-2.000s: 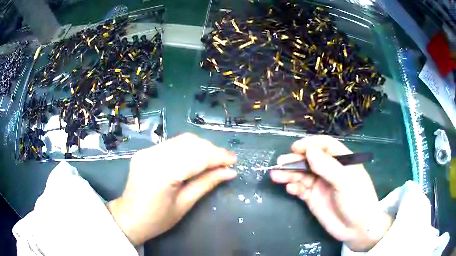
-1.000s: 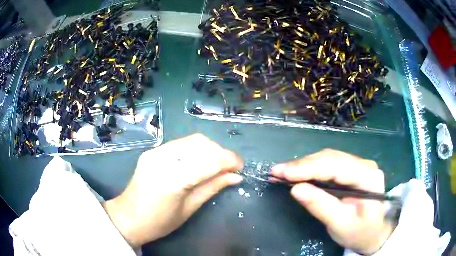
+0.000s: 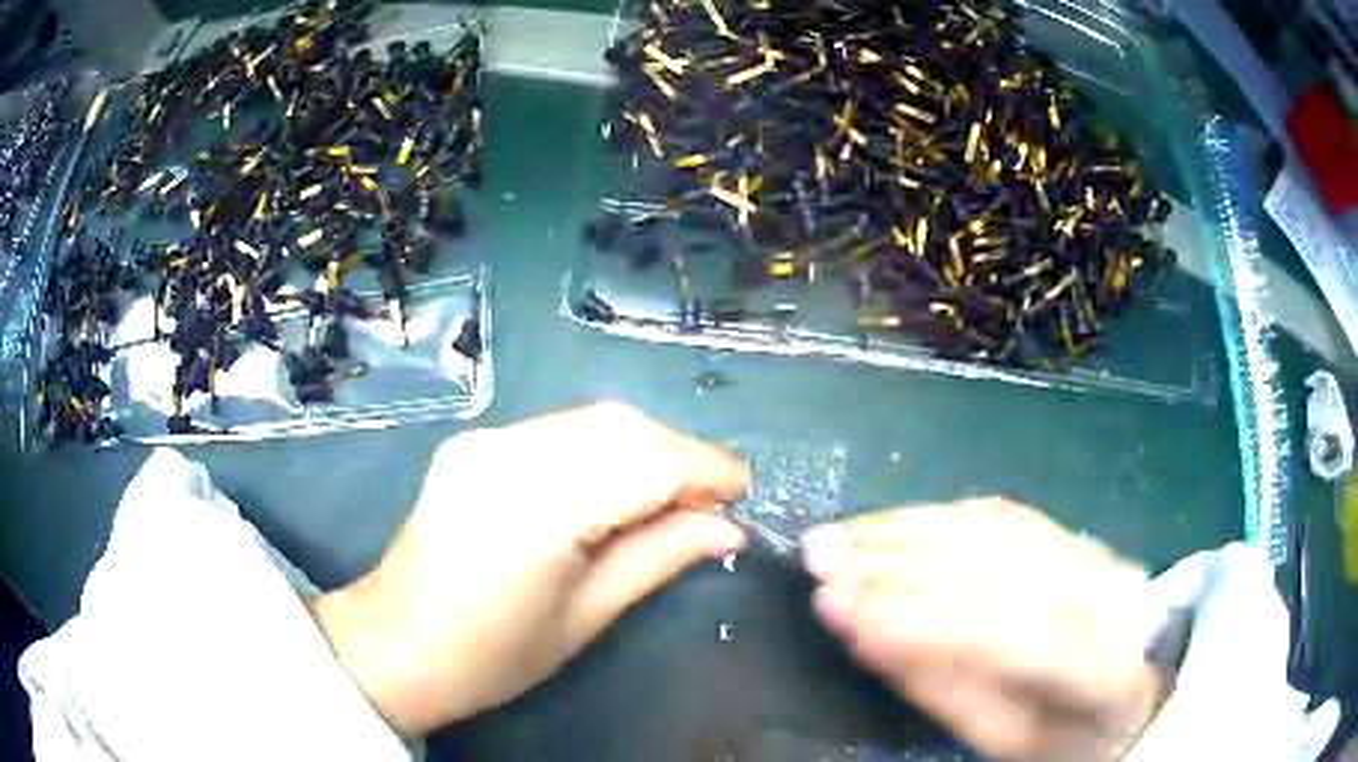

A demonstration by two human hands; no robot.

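My left hand lies left of centre, thumb and forefinger pinched together; a small part seems to be between the tips, mostly hidden. My right hand is blurred, palm down, its fingertips just right of the left ones. A thin tweezers tip shows between the two hands; the rest of the tweezers is hidden under the right hand. A clear grid-patterned pad sheet lies on the green mat just behind the fingertips. Tiny white specks lie on the mat in front.
A left clear tray holds loose black-and-gold parts. A larger right tray is heaped with the same parts. A single dark part lies on the mat between tray and hands. A ridged clear strip, papers and a red item are at right.
My right hand has turned palm down and the tweezers shaft is now hidden. More of the pad sheet shows. My left hand stays pinched, shifted slightly right.
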